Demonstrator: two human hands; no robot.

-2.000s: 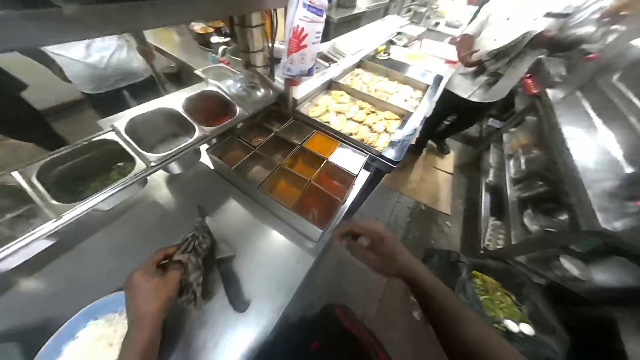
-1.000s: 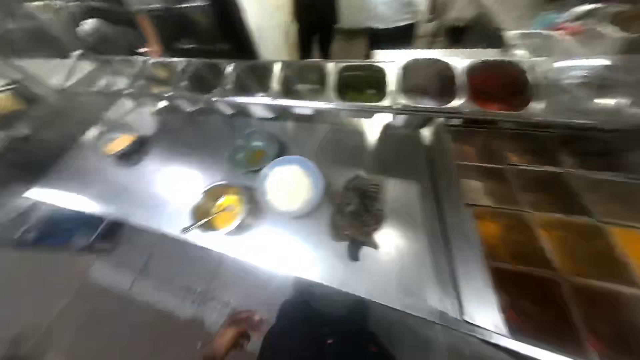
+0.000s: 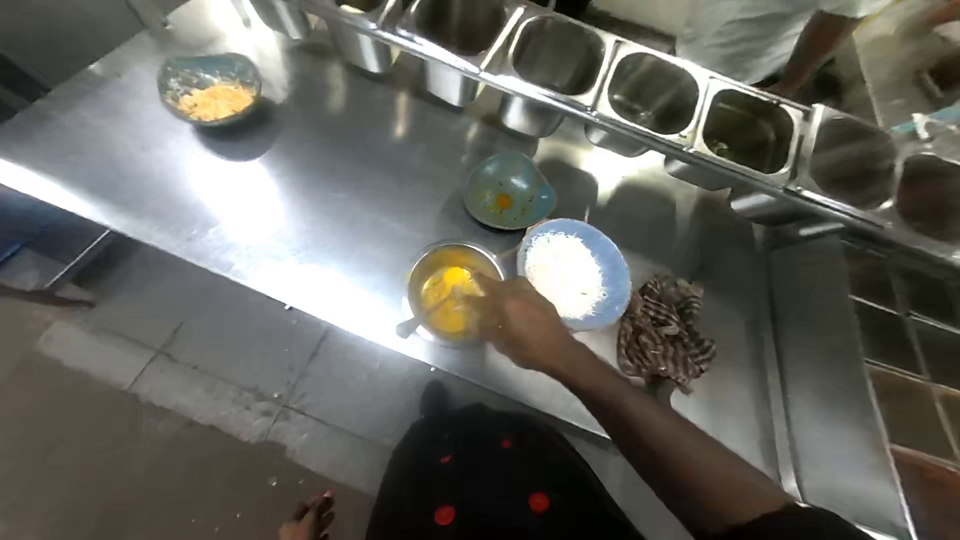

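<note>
My right hand (image 3: pixel 517 319) reaches over the right side of a metal bowl (image 3: pixel 420 279) that holds a yellow, egg-like mixture. Blur hides its fingertips, so I cannot tell whether they grip anything. A utensil handle (image 3: pixel 407 328) sticks out over the bowl's lower left rim. Beside the hand is a blue bowl (image 3: pixel 621 277) with white shreds or grains in it. A striped cloth (image 3: pixel 664 334) lies crumpled to the right, a dark handle showing under it. My left hand (image 3: pixel 309 517) hangs low at the bottom edge, away from the counter, partly out of view.
A stained green bowl (image 3: pixel 525 178) sits behind the metal one. Another bowl (image 3: pixel 176 82) with orange-yellow crumbs stands at the upper left of the steel counter (image 3: pixel 352 180). A rail of metal containers (image 3: pixel 559 56) runs along the back. Divided trays (image 3: pixel 915 352) are at the right. A person stands beyond.
The view has swung left along the counter. My right hand has come over the metal bowl. My left hand, near the cloth two seconds ago, now hangs below the counter.
</note>
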